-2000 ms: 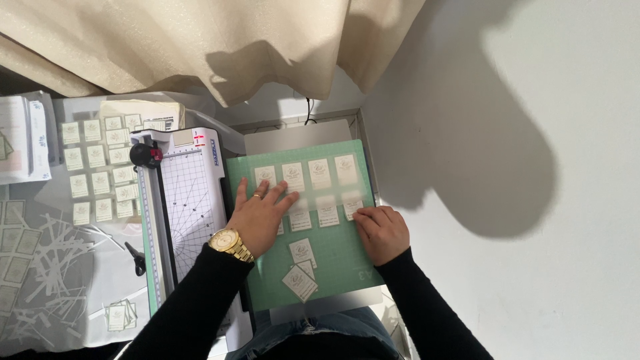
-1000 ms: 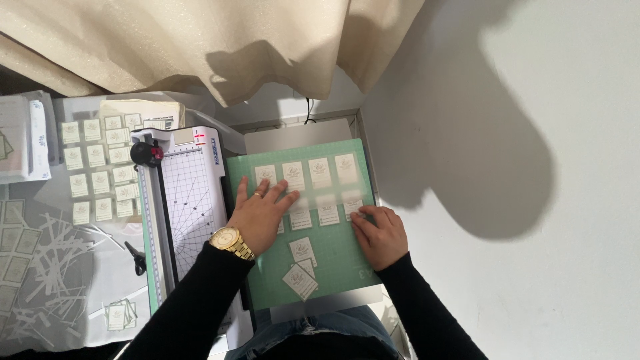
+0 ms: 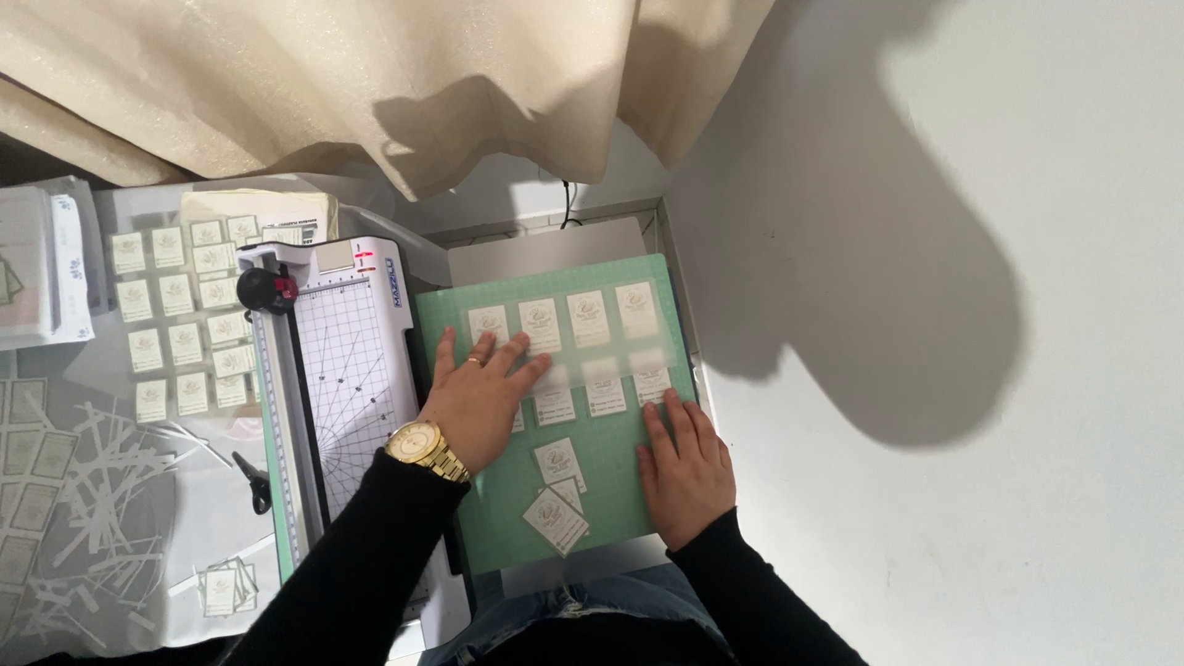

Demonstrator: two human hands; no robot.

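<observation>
My left hand (image 3: pixel 479 398), with a gold watch (image 3: pixel 427 448) at the wrist, lies flat with spread fingers on a translucent plastic sheet (image 3: pixel 606 356). Under or in this sheet are printed cards (image 3: pixel 587 319) in a row, and it overlaps a second row of cards (image 3: pixel 607 398). All rest on a green cutting mat (image 3: pixel 610 490). My right hand (image 3: pixel 686 467) is on the mat's right side, its fingertips touching the lower right card (image 3: pixel 652 384). Several loose cards (image 3: pixel 557 520) overlap near the mat's lower middle.
Left of the mat stands a rotary paper trimmer (image 3: pixel 347 370). Farther left are rows of cards (image 3: pixel 176 294), black-handled scissors (image 3: pixel 259 490), thin paper offcuts (image 3: pixel 97 518), a small card pile (image 3: pixel 222 590) and a plastic container (image 3: pixel 28 268). A curtain (image 3: pixel 462 83) hangs behind; a wall (image 3: pixel 1064 277) is at right.
</observation>
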